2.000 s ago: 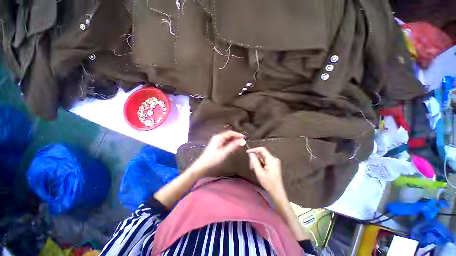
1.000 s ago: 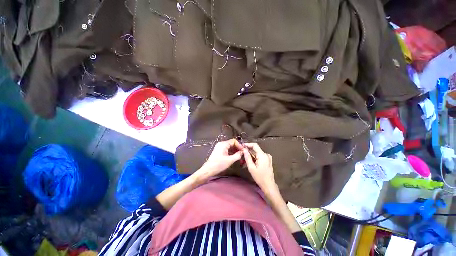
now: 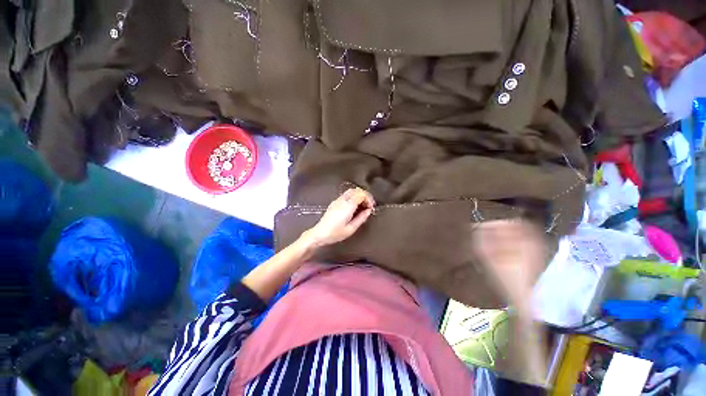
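Note:
Brown coats (image 3: 433,174) lie heaped across the table, with pale stitching and loose threads. My left hand (image 3: 348,213) pinches the stitched edge of the near coat layer, just above the pink apron. My right hand (image 3: 507,240) is blurred, out to the right over the same layer; its fingers and anything in them cannot be made out. No needle is visible. A row of whitish buttons (image 3: 512,83) shows on the coat at the upper right. A red bowl (image 3: 193,158) with small cream pieces stands left of the work.
Blue plastic bags (image 3: 97,267) lie on the floor at the left, another (image 3: 228,259) beside the table. White paper (image 3: 577,271), a pink object (image 3: 663,244), a lime-green object (image 3: 658,269) and a yellow-edged tray (image 3: 565,367) are at the right. A red bag (image 3: 666,46) is at the upper right.
My hands were together at the coat edge; my right hand has swung away to the right. My left hand stays at the edge, slightly higher in view. The whole view has shifted slightly.

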